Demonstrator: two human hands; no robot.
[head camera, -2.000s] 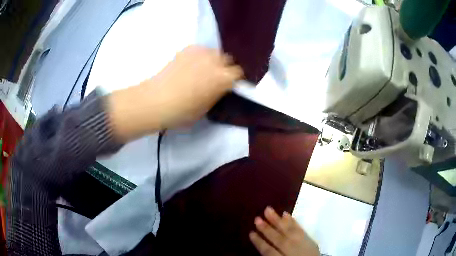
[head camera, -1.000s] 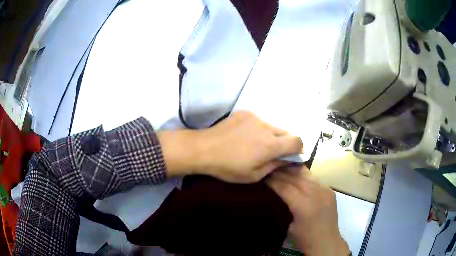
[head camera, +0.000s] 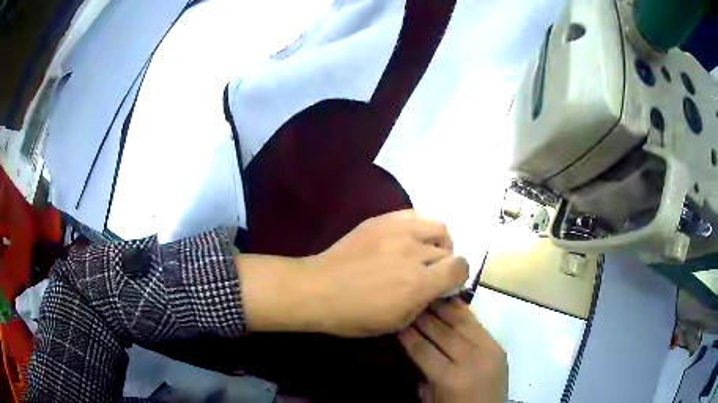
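Observation:
The maroon body panel (head camera: 315, 169) with its pale grey-blue reverse (head camera: 315, 86) lies in front of me, left of the needle. My left hand (head camera: 370, 275) reaches across it and pinches the cloth edge with thumb and fingers. My right hand (head camera: 464, 354) is at the lower centre, its fingers on the same edge just below the left fingertips. The pinched seam edges (head camera: 470, 293) show as a small dark corner left of the needle plate (head camera: 543, 275). The presser foot (head camera: 512, 208) is above and right of the hands, apart from them.
The cream sewing machine head (head camera: 571, 102) stands at the upper right. A pale panel (head camera: 638, 323) lies right of the needle plate. Long pale strips with dark edges (head camera: 118, 86) lie at the far left. An orange-red basket (head camera: 24, 236) is at the left edge.
Both hands have moved slightly down from the needle with the pinched edge. The cloth beyond my left hand has shifted and now shows more maroon. Earlier the hands were apart; now they meet.

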